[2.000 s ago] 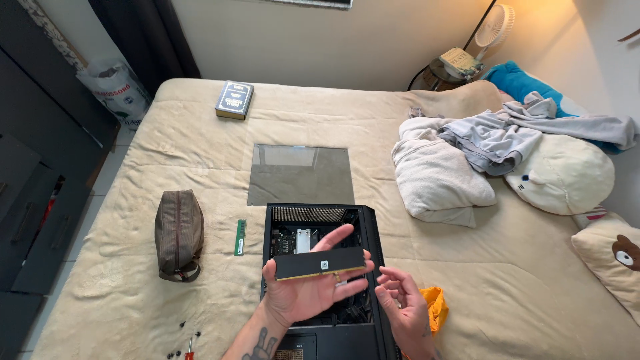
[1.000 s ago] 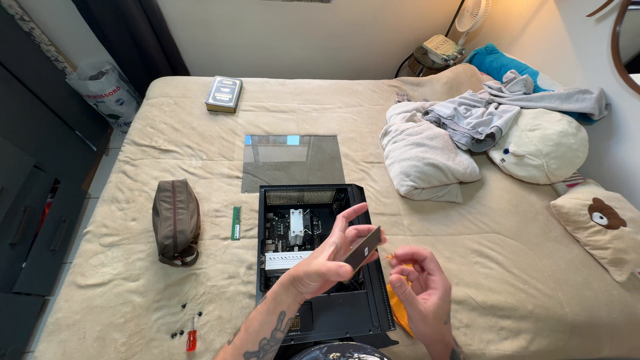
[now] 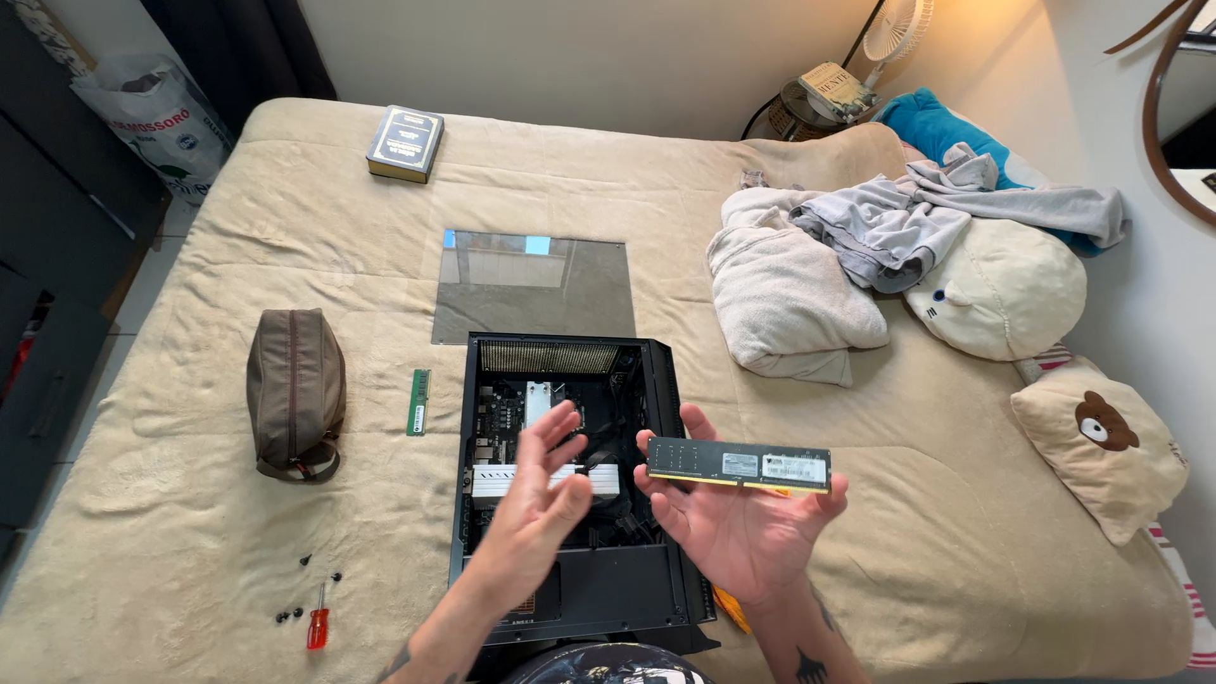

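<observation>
A black RAM module (image 3: 739, 465) with gold contacts and stickers rests across the fingers of my right hand (image 3: 746, 532), its palm turned up and the thumb at the module's right end. My left hand (image 3: 537, 503) holds nothing, its fingers apart, over the open computer case (image 3: 608, 594). Inside the case, a motherboard, a white heatsink (image 3: 539, 399) and a white graphics card (image 3: 489, 482) show, partly hidden by my left hand. A green RAM module (image 3: 418, 403) lies on the bed left of the case.
Beyond the case lies a glass side panel (image 3: 532, 294). Left are a brown zip pouch (image 3: 296, 394), a red-handled screwdriver (image 3: 317, 627) and several black screws (image 3: 297, 613). A thick book (image 3: 406, 144) lies at the back; blankets (image 3: 793, 285) and pillows (image 3: 1102, 437) are right. Orange material (image 3: 730, 608) shows beside the case.
The black module has passed from my left hand to my right hand. Its stickered face now shows. My left hand has come away from it, fingers apart.
</observation>
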